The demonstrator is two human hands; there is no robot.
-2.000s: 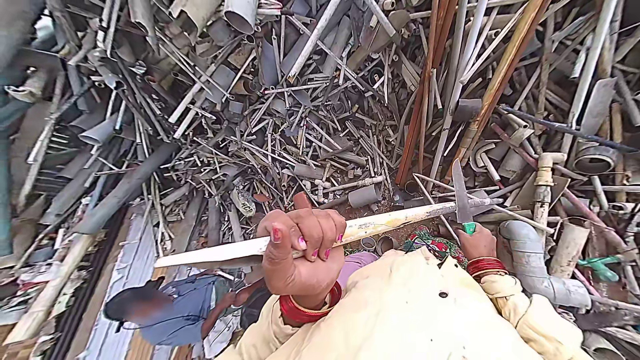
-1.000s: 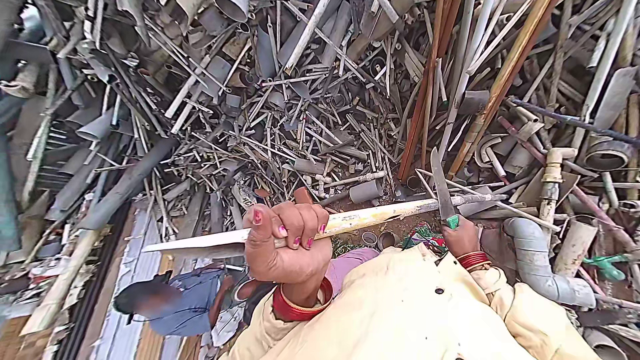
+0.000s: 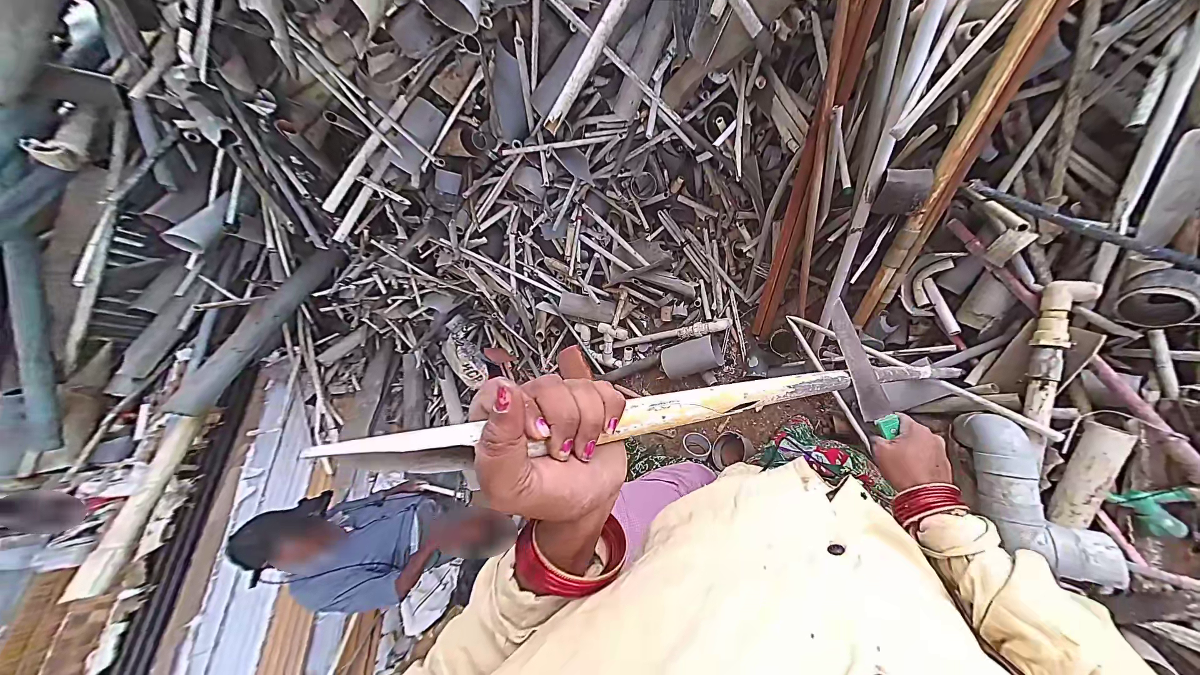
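My left hand (image 3: 553, 445) is closed around a long, whitish plastic pipe (image 3: 722, 398) with yellow and dark stains, which lies across the front of my body. The pipe's left end is split open and tapers to a point. In my right hand (image 3: 911, 455) is a knife (image 3: 861, 366) with a broad, dull metal blade and a green handle. The blade crosses the pipe near its right end and seems to touch it. Red bangles circle both wrists. A brown piece, perhaps a tool handle, sticks up behind my left fist; what it belongs to is hidden.
A large heap of grey and white pipe scraps (image 3: 600, 225) spreads ahead. Long brown pipes (image 3: 966, 159) lean at the right, above a grey pipe elbow (image 3: 998, 450). A person (image 3: 366, 553) in a blue shirt and dark cap is at lower left, beside corrugated sheets (image 3: 253, 525).
The knife blade has tilted, its tip now further left relative to the handle than two seconds ago. My left hand still grips the pipe. The person at lower left has shifted posture.
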